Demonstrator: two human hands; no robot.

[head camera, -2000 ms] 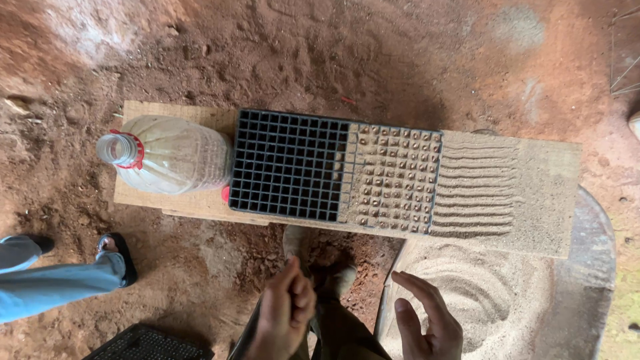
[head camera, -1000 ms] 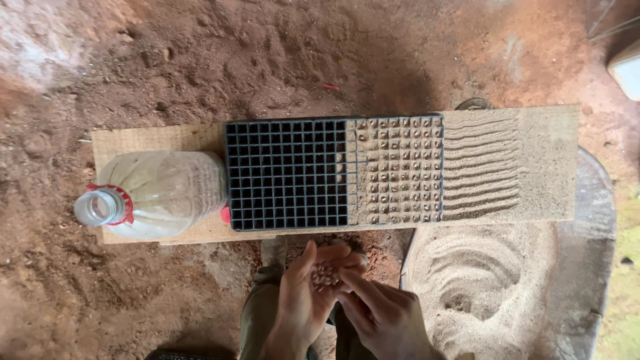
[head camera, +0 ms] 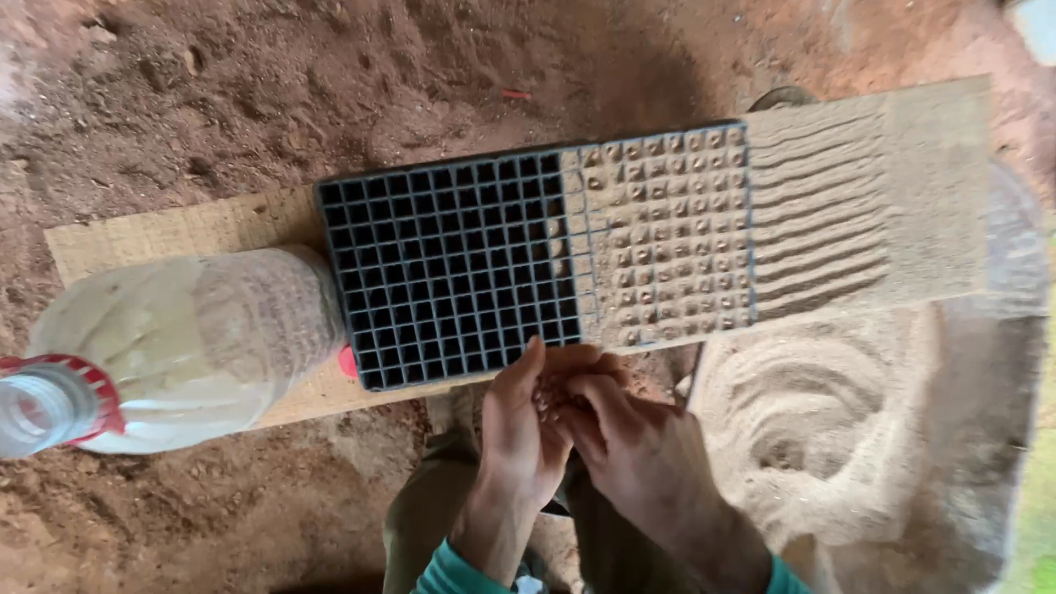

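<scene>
My left hand (head camera: 516, 421) is cupped around a small heap of seeds (head camera: 551, 398) near the front edge of the seedling tray. The fingertips of my right hand (head camera: 639, 445) are in the heap, pinched together; whether they grip a seed cannot be told. The black plastic seedling tray (head camera: 454, 264) lies on a wooden board. Its left cells look dark and hollow, while the right part is filled with sandy soil (head camera: 685, 231) that has small dimples, some with a pale speck inside. To the right of the tray, ridged sand (head camera: 817, 206) covers the board.
A large clear plastic bottle (head camera: 190, 338) with a red ring at its neck lies on the wooden board (head camera: 289, 408), left of the tray. A red cap-like object (head camera: 347, 361) touches the tray's corner. Loose sand (head camera: 825, 396) is heaped on a grey sheet (head camera: 973, 412) at the right.
Two seconds ago my hands were apart; they came together over the seeds and are now closer to the tray's front edge. The view has moved nearer and tilted.
</scene>
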